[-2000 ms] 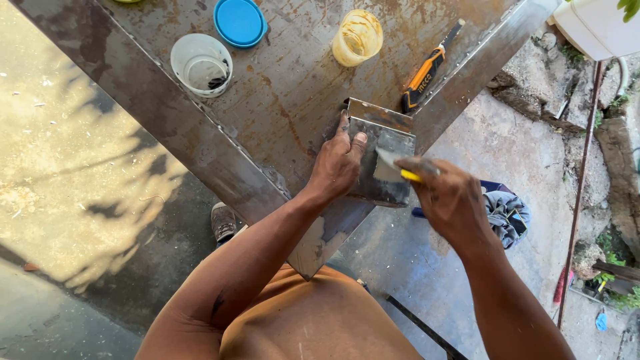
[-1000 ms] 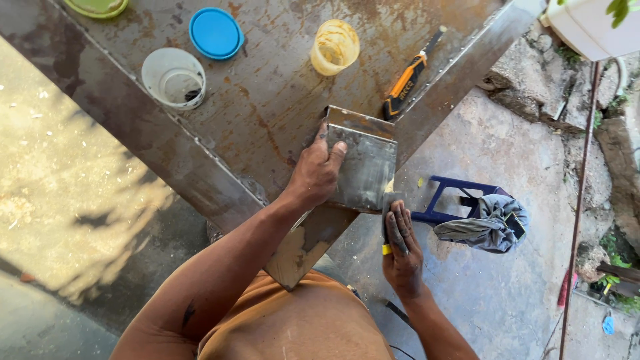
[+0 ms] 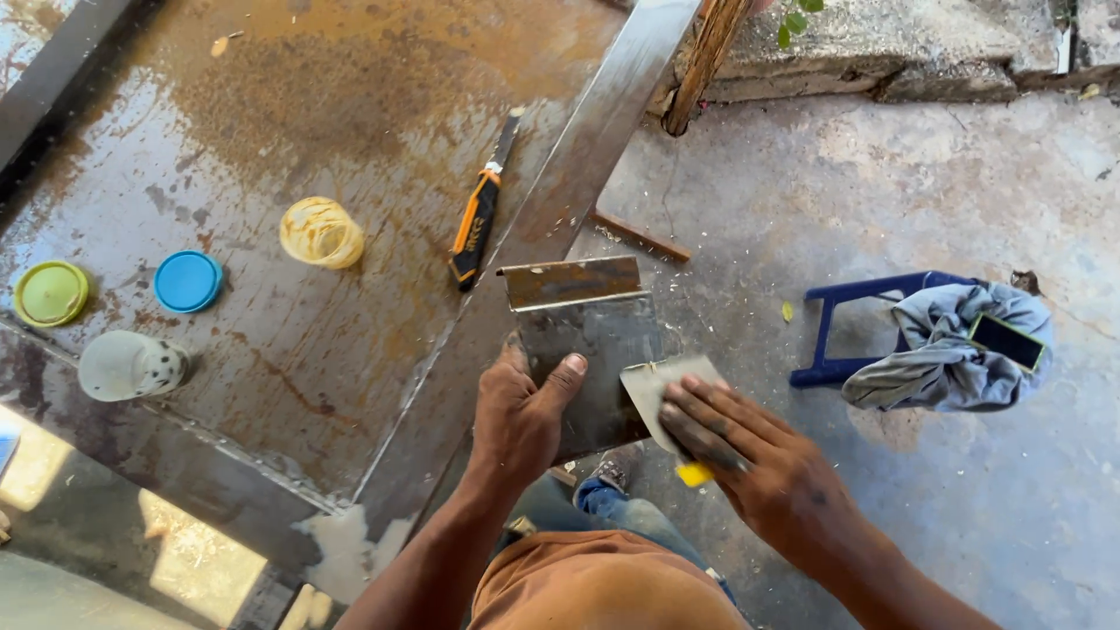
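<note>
My left hand grips the left edge of a folded sheet-metal piece, its thumb flat on the grey face. A rusty bent flange runs along the top of that piece. In my right hand is a putty knife with a wide pale blade and a bit of yellow handle showing; my fingers press along the blade. The blade's corner meets the metal piece's right edge, where a small dab of filler shows. A tub with yellowish putty and an orange-and-black handled saw lie on the rusty metal surface.
On the metal surface are a blue lid, a yellow-green lid and a clear plastic cup. A blue plastic stool with a grey cloth and a phone-like dark object is at right. A wooden post stands beyond.
The putty knife has moved from the lower right corner of the metal piece to its right edge. My left hand still holds the piece. The view has shifted and turned.
</note>
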